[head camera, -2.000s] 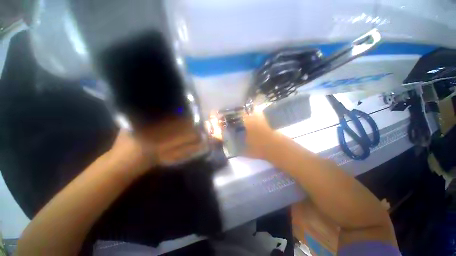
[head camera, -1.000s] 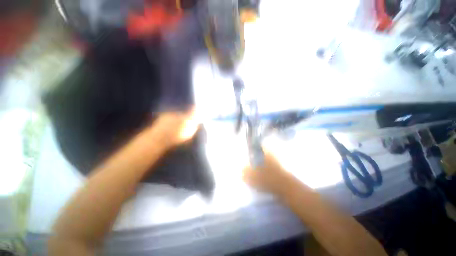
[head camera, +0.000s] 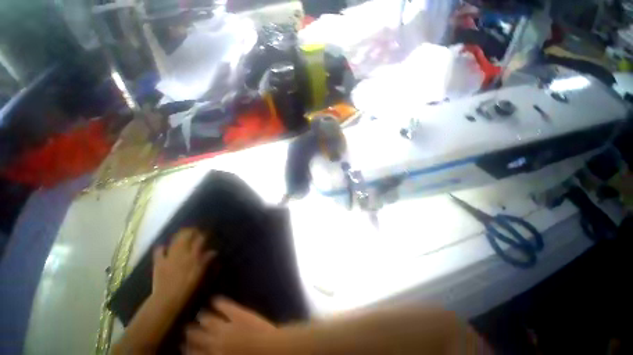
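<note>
A black fabric piece lies on the white table left of the needle area, partly hanging toward the front edge. My left hand lies on the cloth with fingers spread. My right hand reaches across from the right, low in the picture, its fingers over the cloth; whether it pinches any is unclear. The white sewing machine with a blue stripe stands to the right of the cloth. Its needle area is washed out by glare.
Blue-handled scissors lie on the table right of the needle. A yellowish tape strip runs along the table's left. Behind the table are a red heap, white cloth and mixed clutter. Dark machine parts hang at the right.
The view has pulled back and shows more of the table. Both hands have left the needle area; the right has crossed left to the cloth. The cloth lies flatter, left of the needle.
</note>
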